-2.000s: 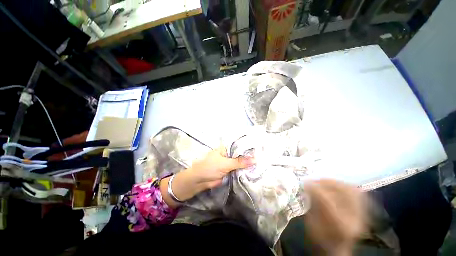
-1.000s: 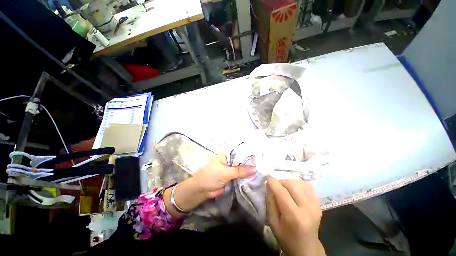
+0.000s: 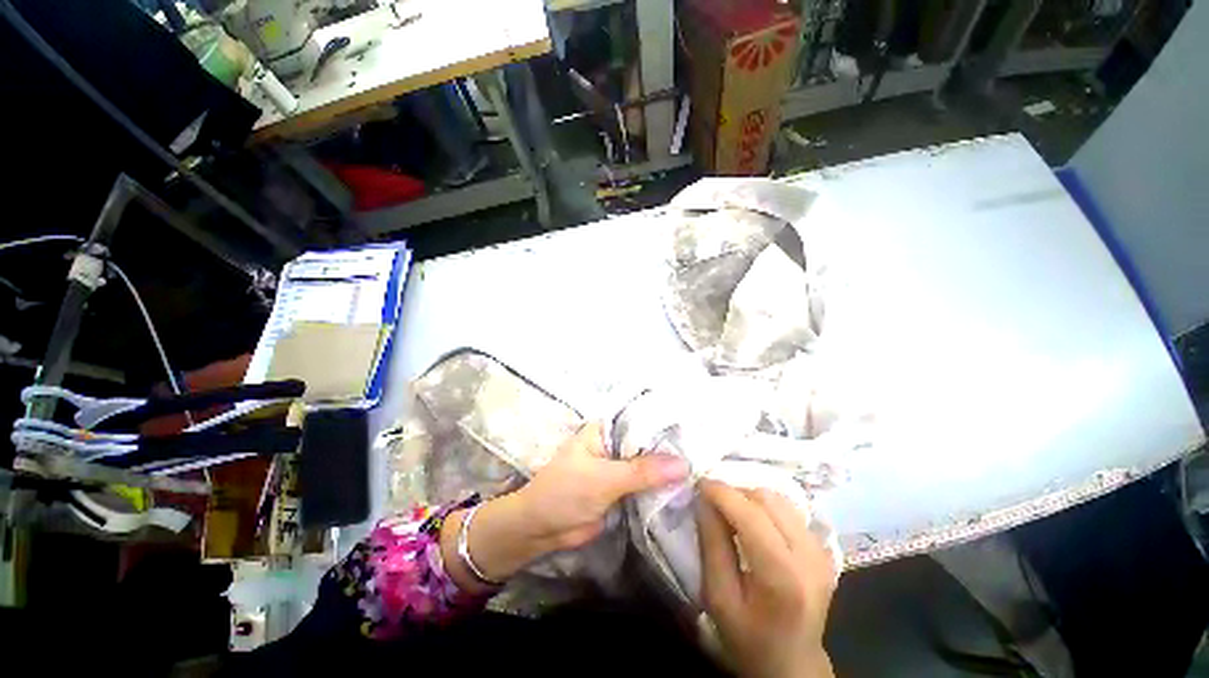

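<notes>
A pale grey-beige blotchy garment (image 3: pixel 464 411) lies heaped on the white table, nearly white under glare in its middle. A rounded banded opening (image 3: pixel 743 285) shows at its far end. My left hand (image 3: pixel 570 490) pinches a fold of the cloth between thumb and fingers. My right hand (image 3: pixel 769 570) is close beside it on the right, fingers curled and fingertips at the same fold. Whatever lies between the right fingertips is too fine to see.
The white table (image 3: pixel 981 305) has worn edges. A blue clipboard with sheets (image 3: pixel 332 298) and a tan card (image 3: pixel 325 360) lie far left. A black slab (image 3: pixel 334 466) and hangers (image 3: pixel 172 417) are at the left. A carton (image 3: pixel 740 86) stands beyond the table.
My right hand came in from the lower right, where it was blurred, to the fold beside my left hand. My left hand keeps its pinch. The view has shifted slightly.
</notes>
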